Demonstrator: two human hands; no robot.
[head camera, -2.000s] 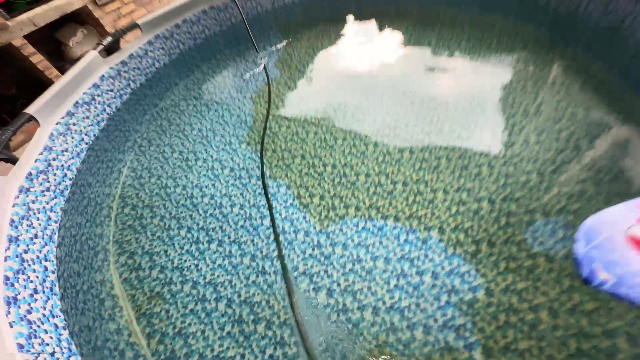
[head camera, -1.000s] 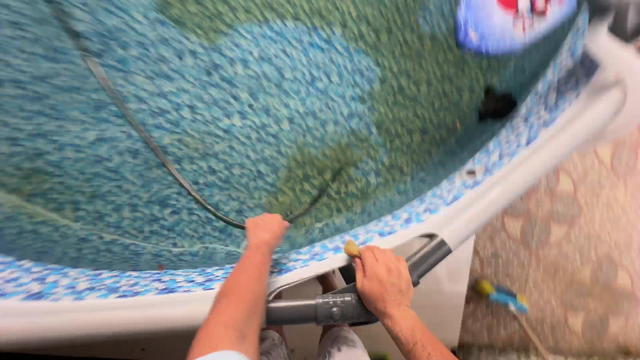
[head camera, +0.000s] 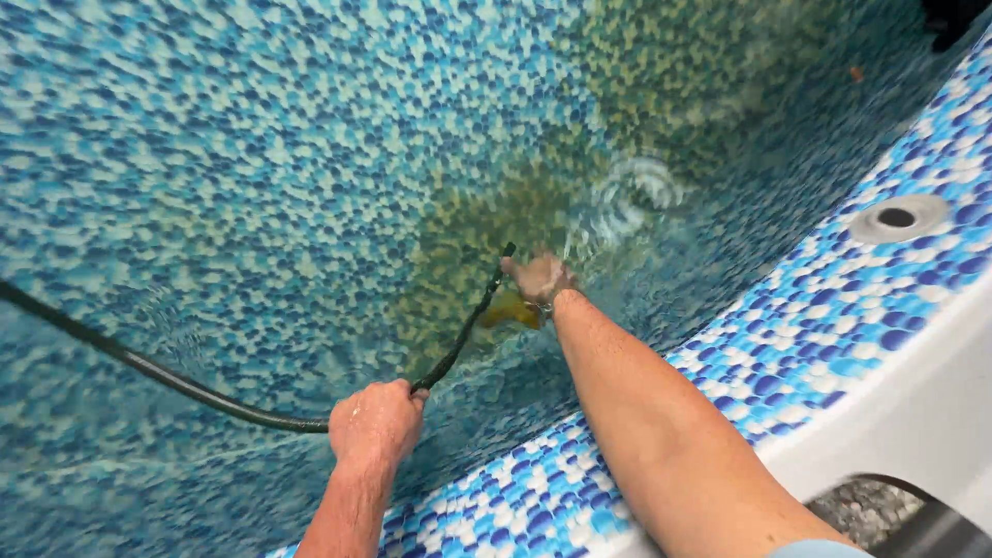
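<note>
My left hand (head camera: 377, 421) is closed around a dark green hose (head camera: 225, 404) just above the pool water. From my fist the hose runs off to the left, and its short end reaches up and right, with the tip near my right hand. My right hand (head camera: 540, 277) is dipped in the water, blurred by ripples, its fingers apart. A yellow object (head camera: 509, 310), perhaps a sponge or cloth, lies in the water just below and left of that hand. Whether my right hand touches it cannot be told.
The mosaic-patterned pool liner (head camera: 775, 349) rises along the lower right to a white rim (head camera: 891, 418). A round grey fitting with a dark hole (head camera: 899, 218) sits in the wall. A black object (head camera: 957, 19) shows at the top right corner. Greenish patches colour the pool floor.
My right hand has moved from the pool's rim into the water. My left hand stays on the hose. The view is now closer over the water.
</note>
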